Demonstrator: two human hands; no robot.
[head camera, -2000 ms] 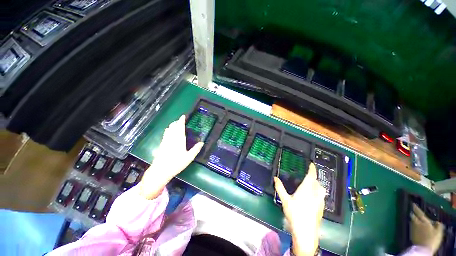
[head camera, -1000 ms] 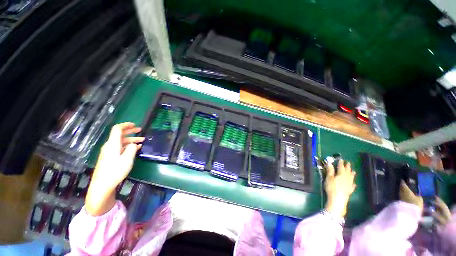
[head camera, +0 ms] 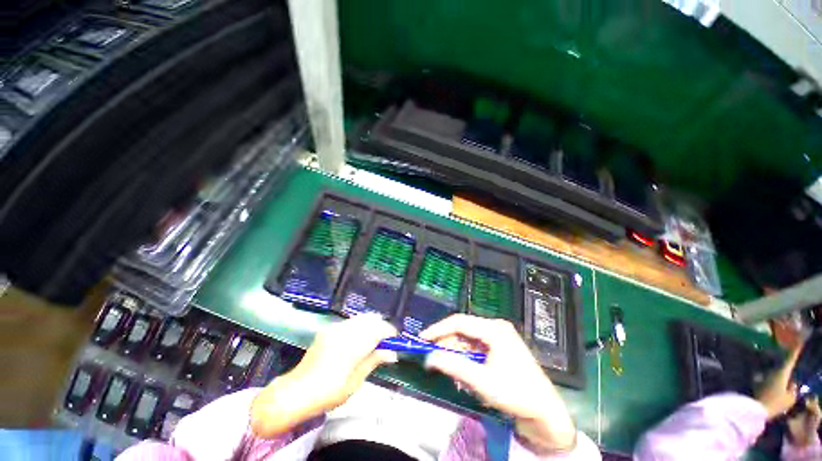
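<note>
My left hand (head camera: 329, 365) and my right hand (head camera: 500, 365) are together above the front edge of the foam tray (head camera: 362, 223). Both hold a blue marker pen (head camera: 431, 348) level between them, one at each end. Four phones in the tray, such as the leftmost phone (head camera: 320, 257), show green grids on their screens. The fifth slot holds a phone showing its back (head camera: 546, 315), with a pale label. My hands partly cover the lower ends of the middle phones.
A small connector and yellow-gold piece (head camera: 616, 340) lie right of the tray. Another tray (head camera: 721, 360) and a person's sleeve (head camera: 703, 428) are farther right. Stacked foam trays (head camera: 162, 117) and clear blister trays (head camera: 212, 221) stand left. A rear tray (head camera: 532, 171) sits above a wooden strip (head camera: 577, 248).
My right hand has moved left from beside the tray, and my left hand has moved right. The blue pen has left the tray's right side and is now in both hands.
</note>
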